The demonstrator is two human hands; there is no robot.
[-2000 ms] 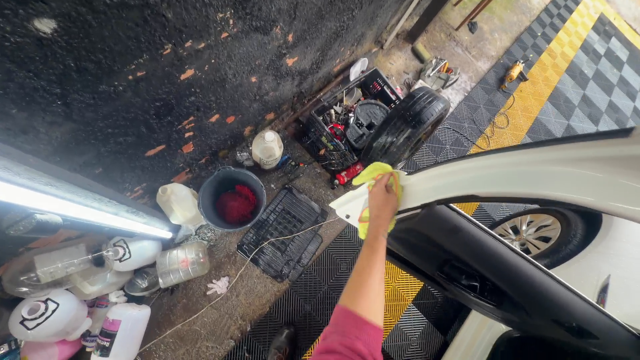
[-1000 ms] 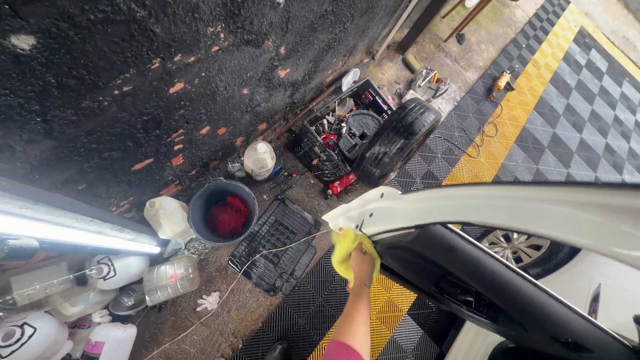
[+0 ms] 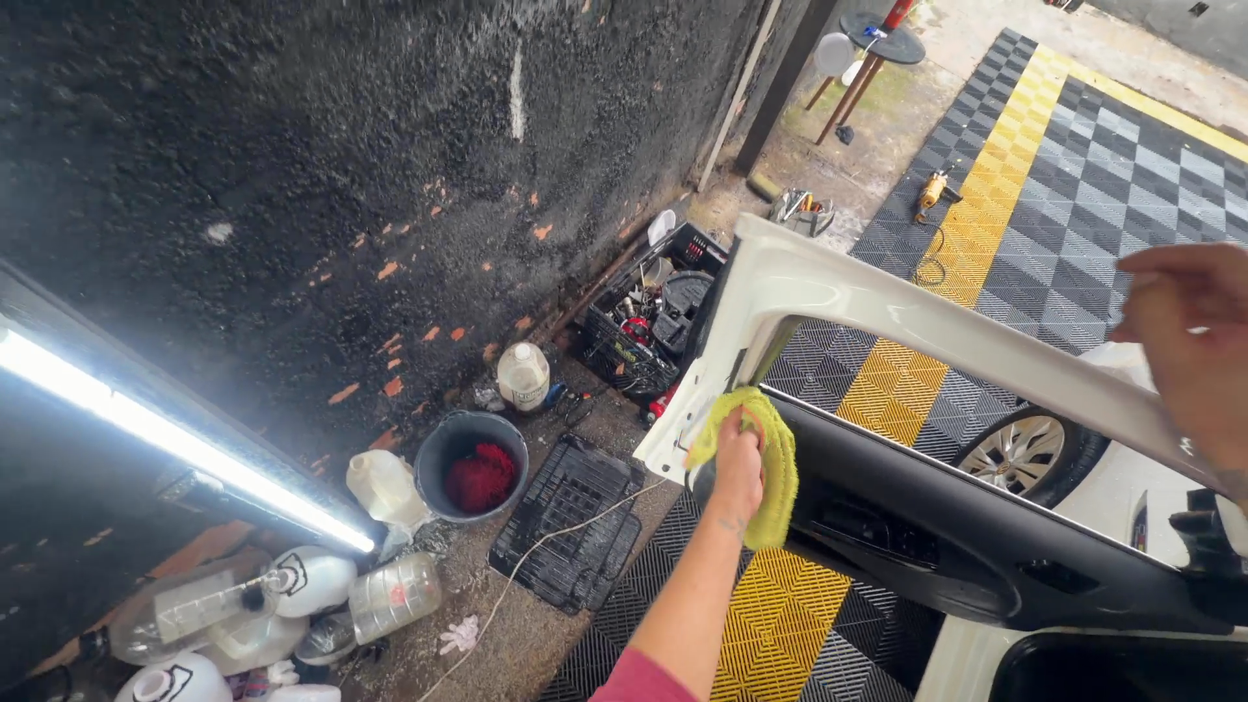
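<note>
My left hand (image 3: 741,473) holds a yellow-green microfiber cloth (image 3: 777,478) against the inner edge of an open white car door, near the lower corner of its window frame (image 3: 877,307). The black inner door panel (image 3: 877,487) lies just right of the cloth. At the right edge my right hand (image 3: 1185,322) is blurred, with bent fingers, beside the upper part of the window frame. Whether it touches the frame cannot be told, and no object shows in it.
A dark bucket (image 3: 472,466) with red material, a black plastic crate lid (image 3: 568,524), a crate of tools (image 3: 639,312) and plastic jugs (image 3: 390,487) stand along the black wall (image 3: 390,175). A lit tube lamp (image 3: 185,439) is at left. A yellow corded power tool (image 3: 934,193) lies on floor tiles.
My right hand has come into view at the right. The door frame now covers the tire that showed beside the tool crate. My left hand keeps hold of the cloth at the door edge.
</note>
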